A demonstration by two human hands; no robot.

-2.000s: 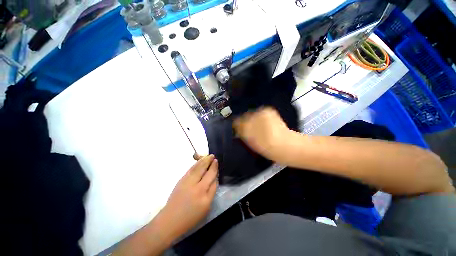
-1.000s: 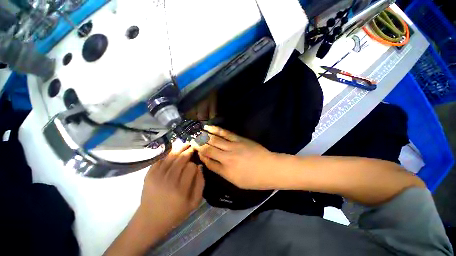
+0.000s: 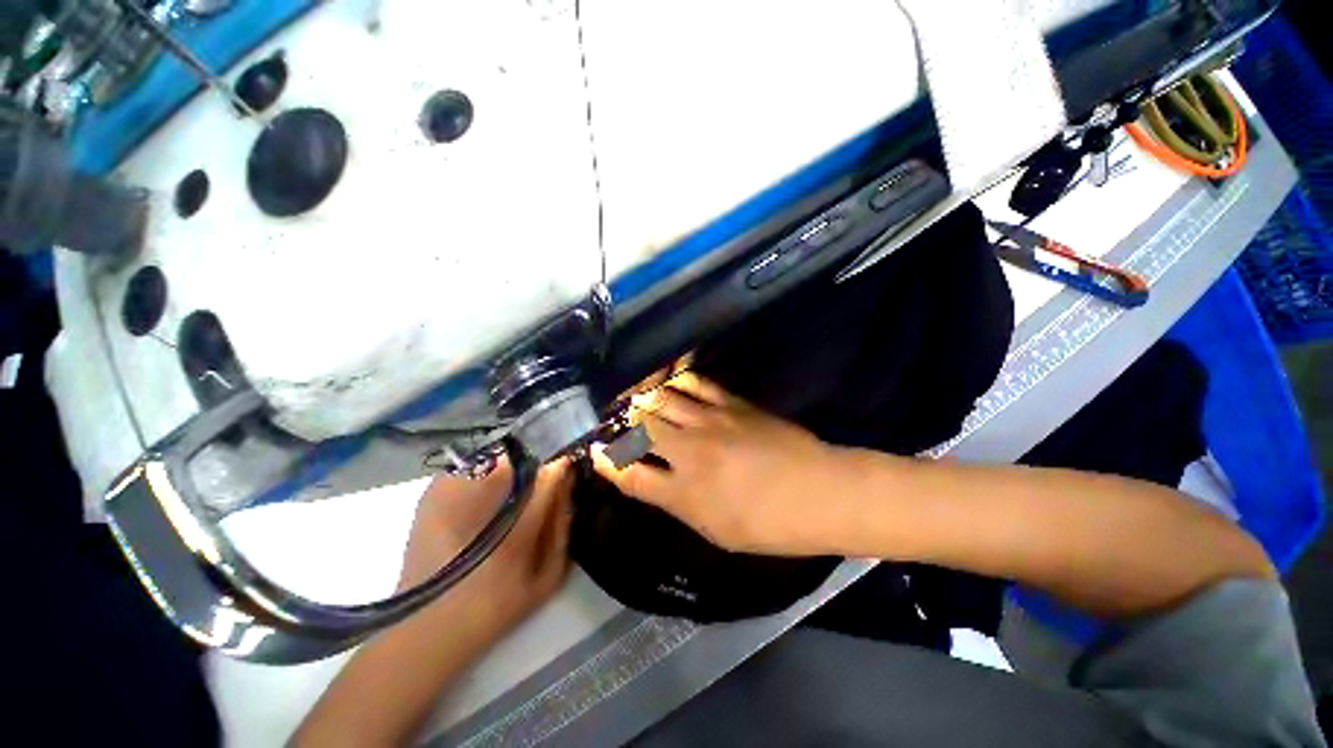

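Note:
The black garment piece (image 3: pixel 877 344) lies under the sewing machine head (image 3: pixel 468 190) and spreads to the right and toward the table's front edge. My right hand (image 3: pixel 731 460) rests on the cloth beside the needle area, fingers bent at the foot. My left hand (image 3: pixel 490 526) is at the left side of the needle area, partly hidden by the shiny curved guard (image 3: pixel 219 585); its fingertips are at the cloth's edge. The round tension dial (image 3: pixel 556 417) covers part of the work. The needle tip is hidden.
Thread snips (image 3: pixel 1075 266) lie right of the cloth. The ruler strip (image 3: pixel 1082 329) runs along the front edge. Yellow-green and orange rings (image 3: pixel 1191 132) lie at the right end. A white strap (image 3: pixel 987 95) hangs over the head. A blue crate (image 3: pixel 1272 395) stands right; black cloth (image 3: pixel 88 585) lies left.
The view has come closer to the machine head than at first. Both hands have moved from the cloth's front part to the needle area. The guard now covers more of my left hand.

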